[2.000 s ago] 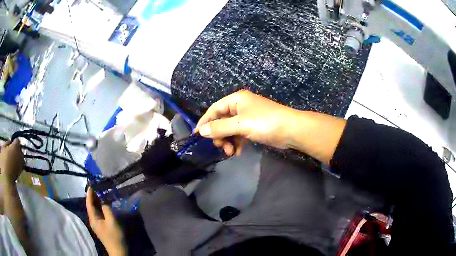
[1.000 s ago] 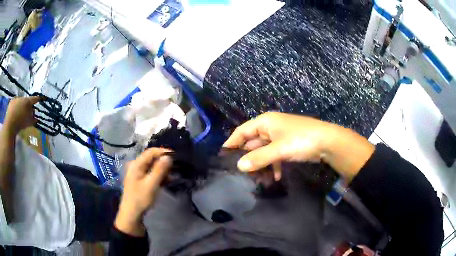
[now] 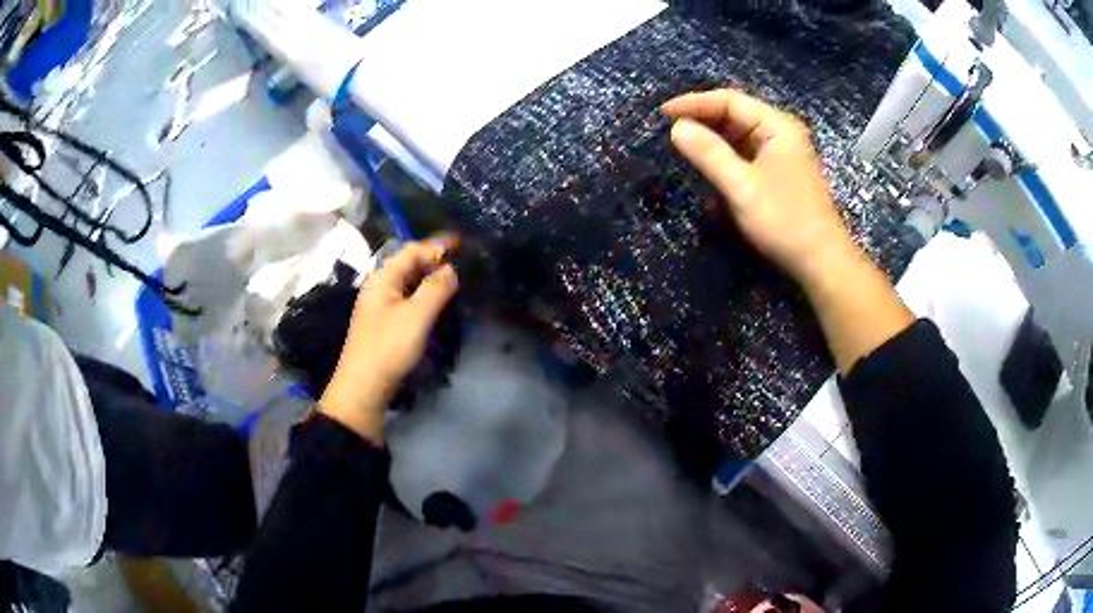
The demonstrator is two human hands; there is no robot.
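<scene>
A large black fabric panel with silvery flecks covers the machine table and hangs over its front edge. My right hand is above the panel, thumb and forefinger tips close together; blur hides whether they pinch anything. My left hand is at the panel's left side, its fingertips closed on a dark, blurred piece of fabric. A darker, blurred area stretches from the left fingertips across the panel beneath the right hand; its edges cannot be made out.
The sewing machine head is at upper right, a black flat rectangle on its bed. A blue basket with white and black scraps is at left. Another person's white clothing and black cords are at far left. Something red shows at the bottom.
Both hands have moved up from my lap, my right hand further, over the panel. The black piece they handled over the lap has left there. The other person's hand is out of view.
</scene>
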